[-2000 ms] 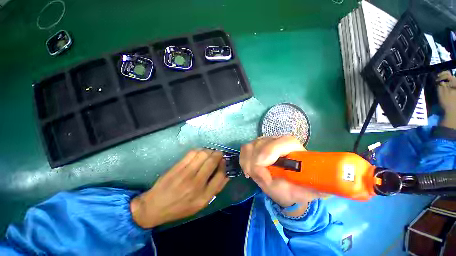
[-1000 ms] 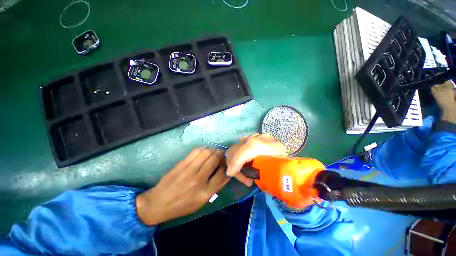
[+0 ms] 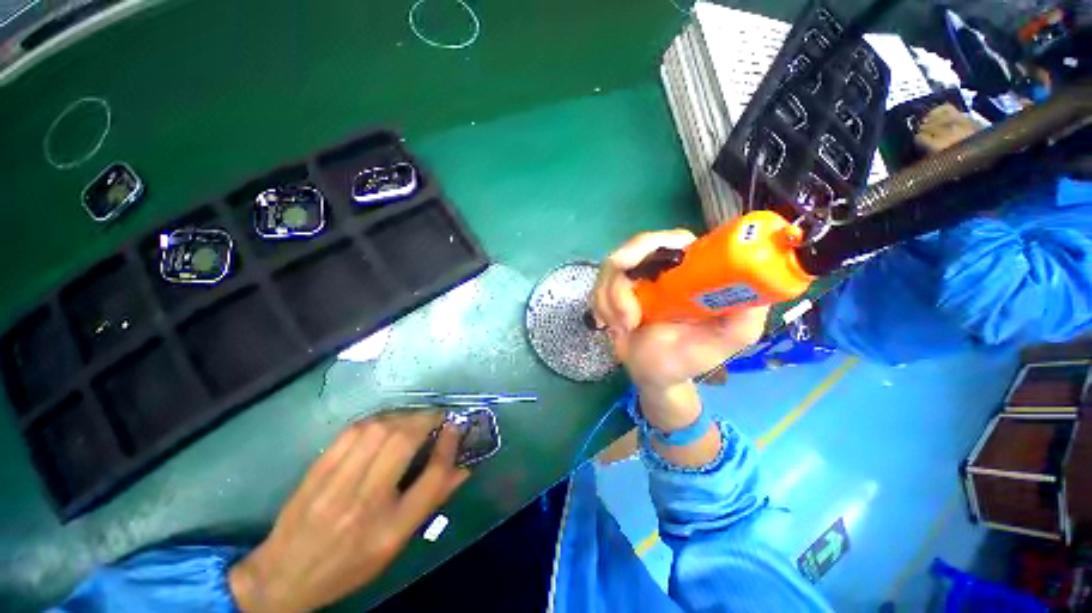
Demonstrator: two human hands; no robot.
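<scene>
My left hand [image 3: 347,509] holds a watch case [image 3: 478,436] on the bench by its left side, its open inside facing up. My right hand [image 3: 671,323] grips the orange electric screwdriver [image 3: 725,273] above the right edge of the round screw dish [image 3: 572,321]. The screwdriver's tip is hidden or too small to tell, near the dish. Tweezers [image 3: 479,398] lie on the bench just behind the held case. A small white piece [image 3: 436,527] lies beside my left hand.
The black foam tray [image 3: 222,339] holds three cases at its far side. Another case [image 3: 113,192] lies beyond it. A second black tray [image 3: 802,114] leans on stacked white trays [image 3: 707,120]. A neighbour's blue sleeve [image 3: 970,281] is at right. Clear film [image 3: 419,329] lies below the foam tray.
My right hand and the screwdriver have moved from the held case to the dish, uncovering the case and tweezers. The view has turned, shifting the trays left.
</scene>
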